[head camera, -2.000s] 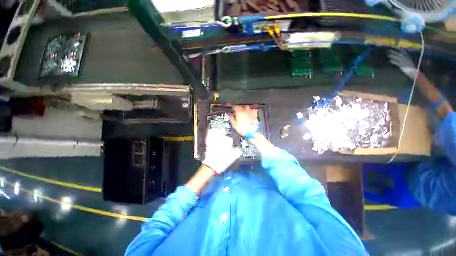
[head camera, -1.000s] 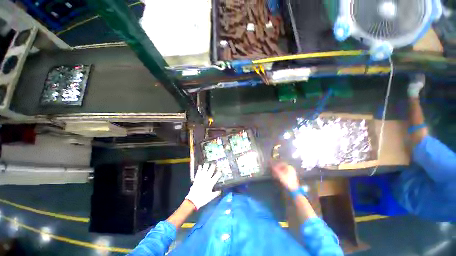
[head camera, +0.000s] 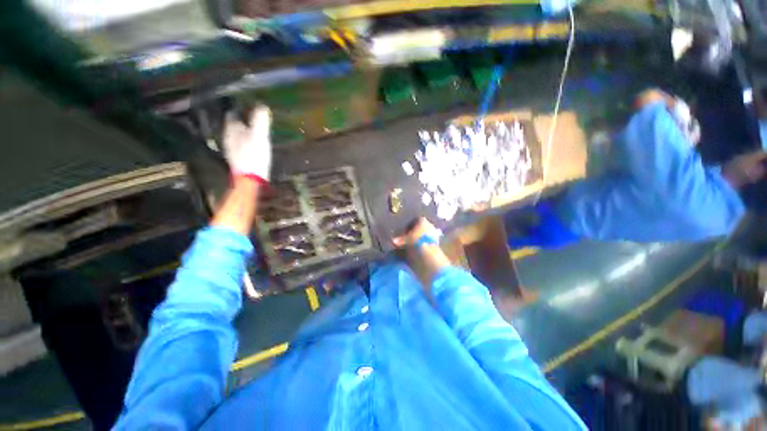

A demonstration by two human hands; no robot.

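Observation:
An empty pallet (head camera: 313,220) with four brown-grey sections lies on the bench in front of me. My left hand (head camera: 249,145), in a white glove with a red cuff edge, is beyond the pallet's far left corner, beside a blurred green-brown panel (head camera: 324,108). I cannot tell if it grips anything. My bare right hand (head camera: 418,233) is at the bench's front edge, right of the pallet, with its fingers curled. Whether it holds a small part is unclear. The glittering pile of silver metal parts (head camera: 475,164) lies beyond it to the right.
A small brass-coloured object (head camera: 396,199) lies between pallet and pile. Cardboard (head camera: 564,150) shows at the pile's right. Green circuit boards (head camera: 439,76) line the bench's far side. A coworker's blue sleeve (head camera: 643,181) reaches in at right. A metal-edged rail (head camera: 126,187) is at left.
The carrier with four pale green boards is gone from in front of me, and an empty pallet shows there. My left hand has moved far forward. The view has shifted right.

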